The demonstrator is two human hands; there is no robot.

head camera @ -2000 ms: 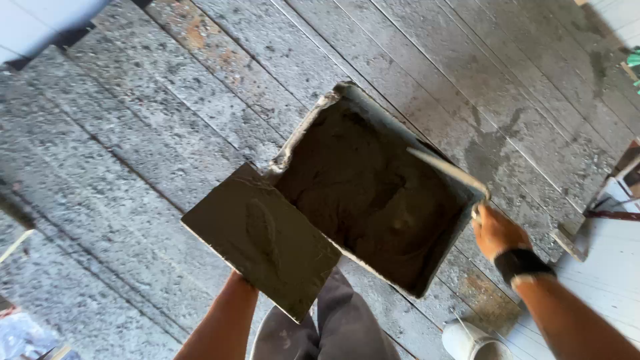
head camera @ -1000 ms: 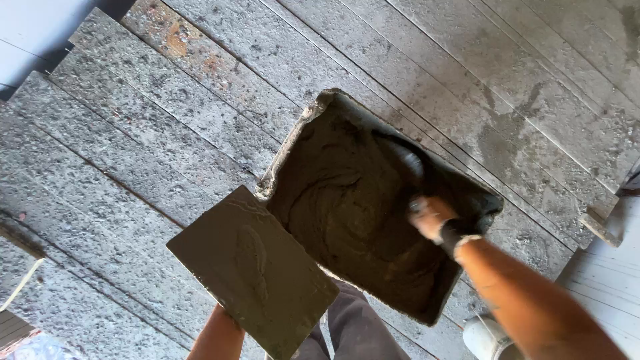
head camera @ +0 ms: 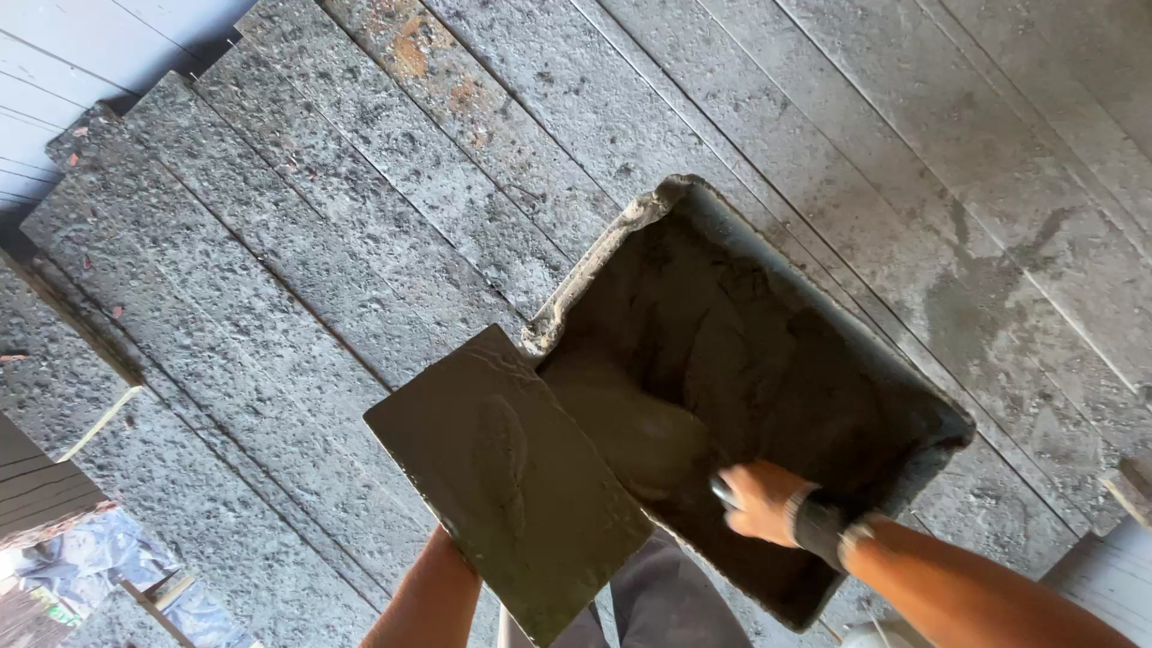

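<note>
My right hand, with a dark band on its wrist, grips the handle of a trowel, whose mortar-smeared blade lies low in the left part of a rectangular mortar tub. Wet grey mortar coats the inside of the tub. At the lower left, a flat rectangular plasterer's hawk carries a thin smear of mortar and overlaps the tub's near left edge. My left hand is hidden beneath the hawk; only the forearm shows below it.
Mortar-spattered planks run diagonally under the tub. A pale bucket stands partly in view at the bottom right. Plastic sheeting lies at the lower left. My trousered legs are close below the tub. A wood block sits at the right edge.
The trowel was raised over the tub's right side two seconds ago, then was down in the mortar. My right hand has since moved left and nearer the hawk. My left arm still supports the hawk.
</note>
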